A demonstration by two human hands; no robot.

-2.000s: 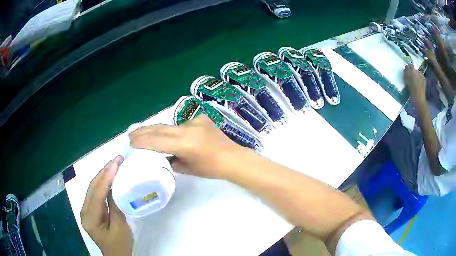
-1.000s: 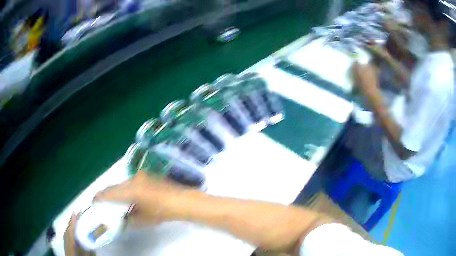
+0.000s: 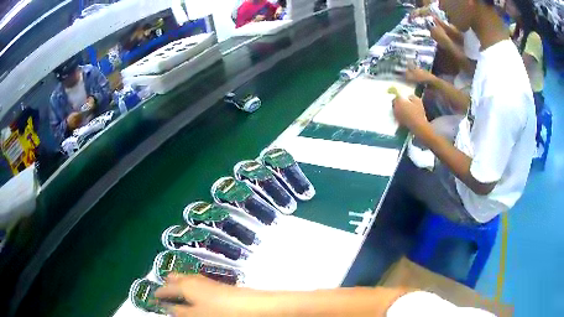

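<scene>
Several half-open handheld devices [image 3: 232, 197] lie side by side in a slanted row, green boards up, dark blocks in their handles. My right hand [image 3: 196, 297] is at the bottom left with its fingers on the nearest device [image 3: 146, 293], at the near end of the row. That device's wide end with the green board shows; its handle is hidden under my hand. My left hand is not in view.
The row lies on a white sheet [image 3: 309, 257] beside the green conveyor belt [image 3: 133, 204], which carries another device [image 3: 243, 102]. Co-workers sit along the right, nearest on a blue stool [image 3: 454, 238]. Small white pieces [image 3: 360, 221] lie at the bench edge.
The view has swung right and up. The device held with its white head towards me is now board-up at the row's near end. My left hand has left the picture.
</scene>
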